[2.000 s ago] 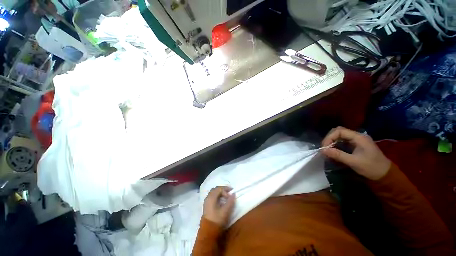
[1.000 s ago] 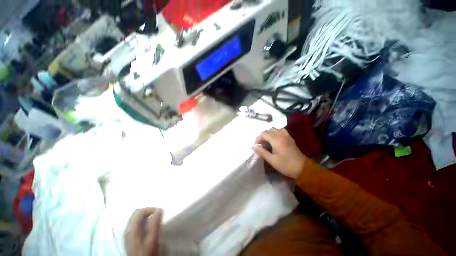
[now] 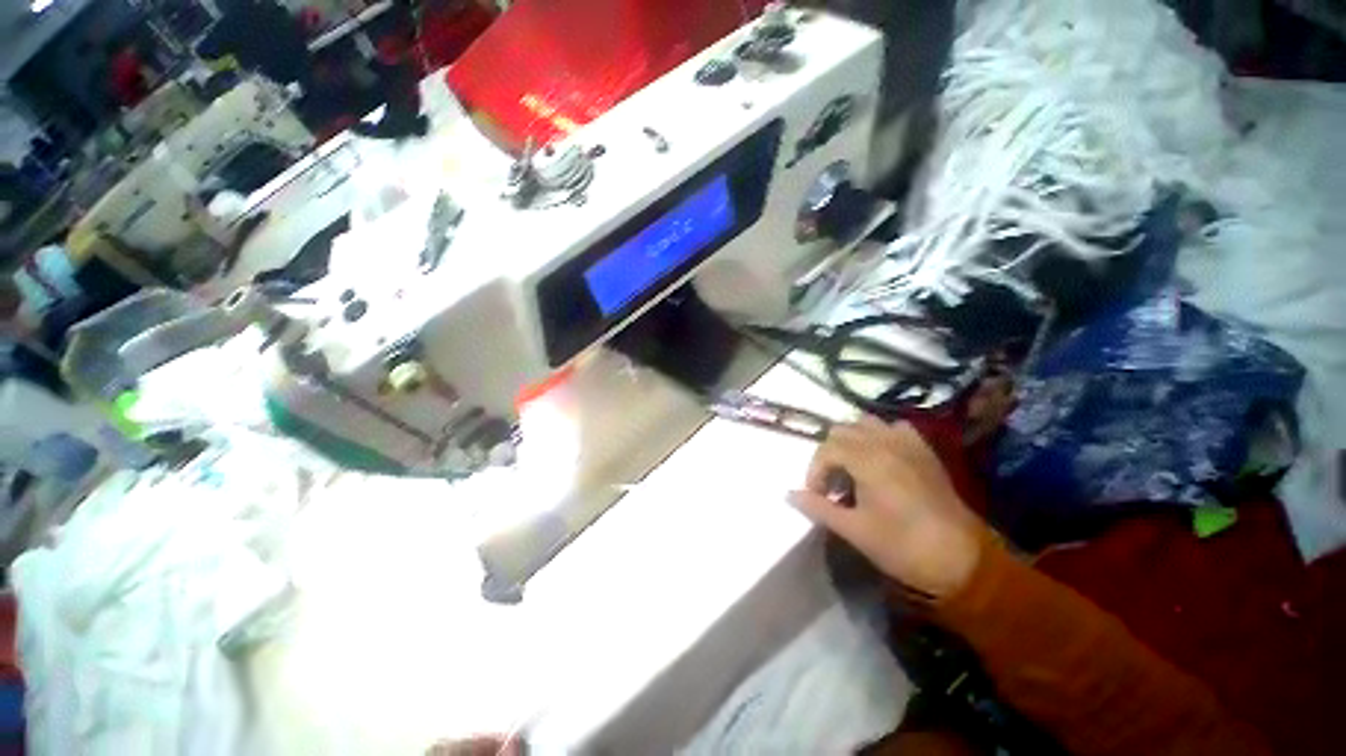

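Note:
The white sewing machine (image 3: 443, 296) has a lit blue display and a red piece (image 3: 546, 387) near its needle area, which is washed out by glare. My right hand (image 3: 893, 502) is over the table's right front edge, fingers curled, at the handle end of the thread snips (image 3: 768, 414); whether it grips anything is unclear. My left hand (image 3: 475, 746) is only a blurred sliver at the bottom edge, its hold hidden. White fabric (image 3: 812, 687) hangs below the table's front edge.
A bright white garment pile (image 3: 133, 591) covers the table's left. Black-handled scissors (image 3: 893, 362) lie behind the snips. White strips (image 3: 1019, 163) are heaped right of the machine, above a blue patterned cloth (image 3: 1151, 399). A red shiny bag (image 3: 591, 67) is behind the machine.
The view has tilted up to the machine. My hands have gone from stretching the white panel over the lap to the table edge; my left hand has nearly left the picture.

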